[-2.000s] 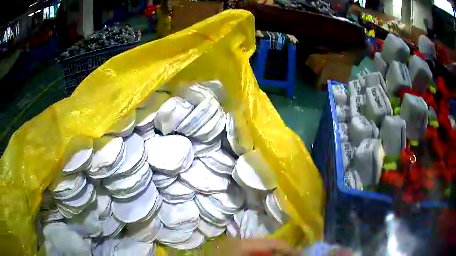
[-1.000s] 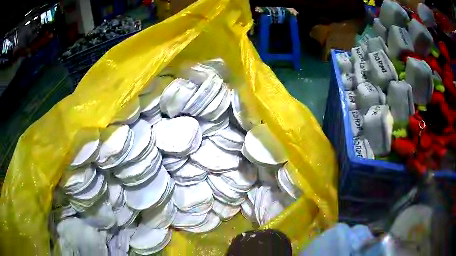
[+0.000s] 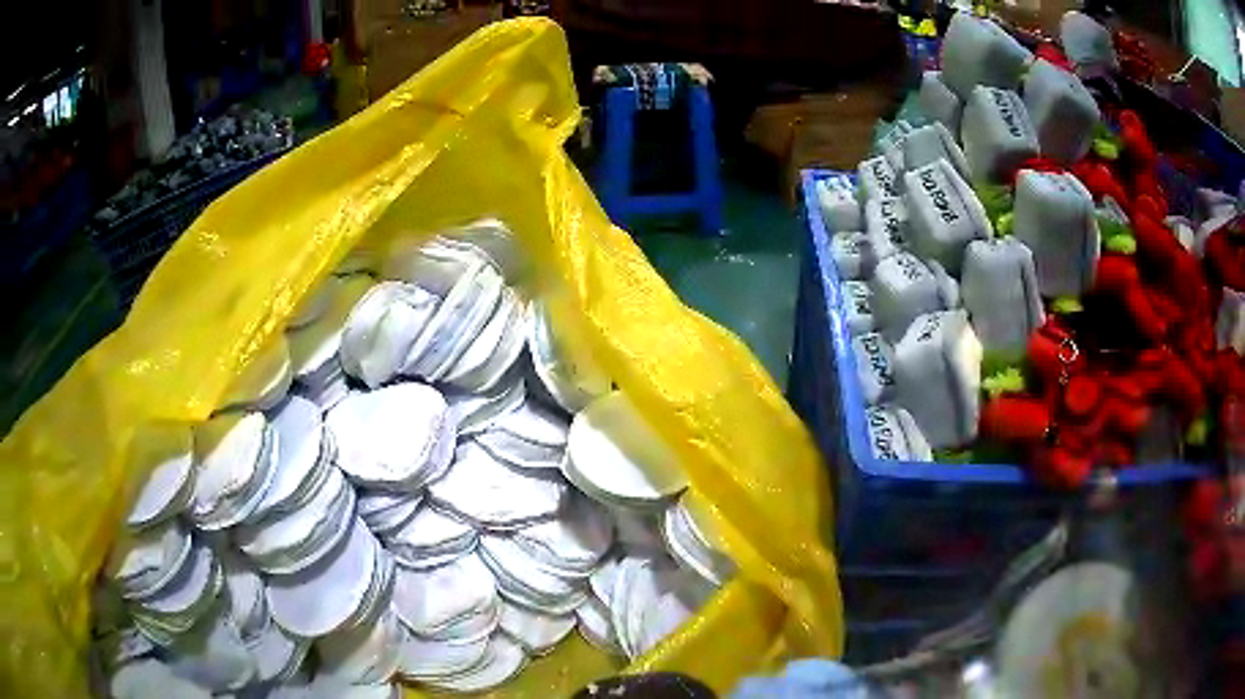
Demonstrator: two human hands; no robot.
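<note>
White round fabric discs [image 3: 389, 434] lie in overlapping loose stacks inside a wide open yellow plastic bag [image 3: 655, 321]. A light-blue plush piece [image 3: 806, 680] is cut off by the bottom edge, right of centre. A dark rounded thing [image 3: 642, 687] beside it, also cut off, cannot be made out. Neither of my hands can be made out in the picture.
A blue crate [image 3: 956, 474] at right holds grey-white lettered blocks [image 3: 1004, 294] and red plush parts [image 3: 1126, 396]. A blurred pale round object [image 3: 1072, 635] is lower right. A blue stool [image 3: 661, 150] and a dark basket [image 3: 178, 198] stand behind the bag.
The view has shifted, so the bag and crate sit further left. A skin-coloured shape at the bottom edge two seconds ago is gone. Less of the light-blue piece shows than one second ago.
</note>
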